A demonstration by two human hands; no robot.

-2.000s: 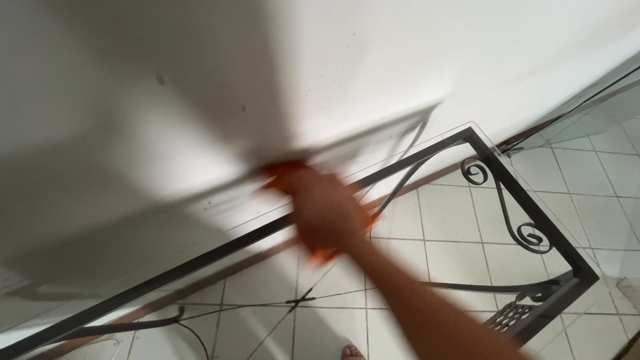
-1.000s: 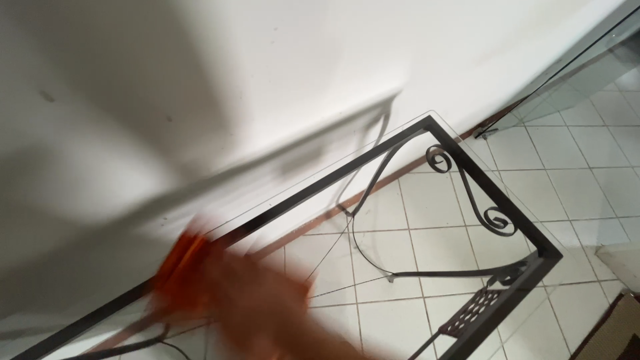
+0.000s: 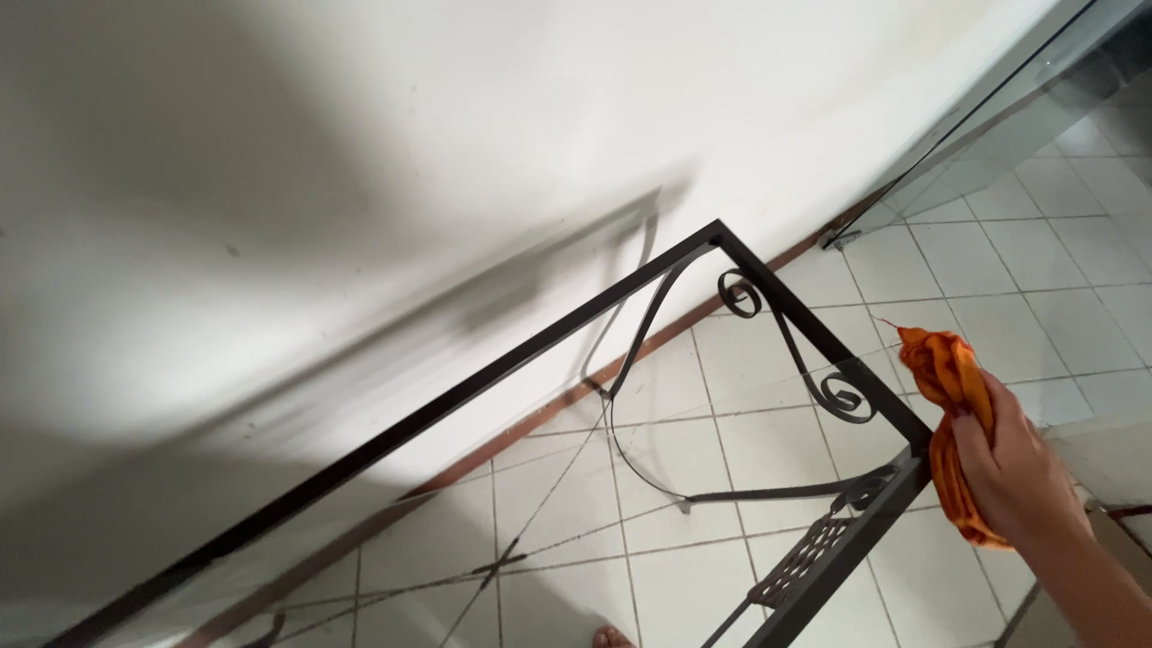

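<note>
My right hand [image 3: 1026, 468], at the right of the view, grips a bunched orange cloth [image 3: 958, 432]. Hand and cloth are just outside the right corner of a black metal table frame [image 3: 540, 337] with scrollwork. A clear glass panel [image 3: 774, 423] lies across part of the frame, its faint edge running aslant from the lower left up to the cloth. Whether my fingers also pinch the glass through the cloth cannot be told. My left hand is out of view.
A white wall [image 3: 504, 117] with a reddish-brown baseboard [image 3: 684, 337] runs behind the frame. White floor tiles [image 3: 666, 477] show below, with toes [image 3: 612, 637] at the bottom edge. Another glass pane [image 3: 999, 117] stands at the upper right.
My right hand has moved with the orange cloth from the frame's long wall-side bar to its right corner. The glass edge, earlier outside that bar, now crosses inside the frame.
</note>
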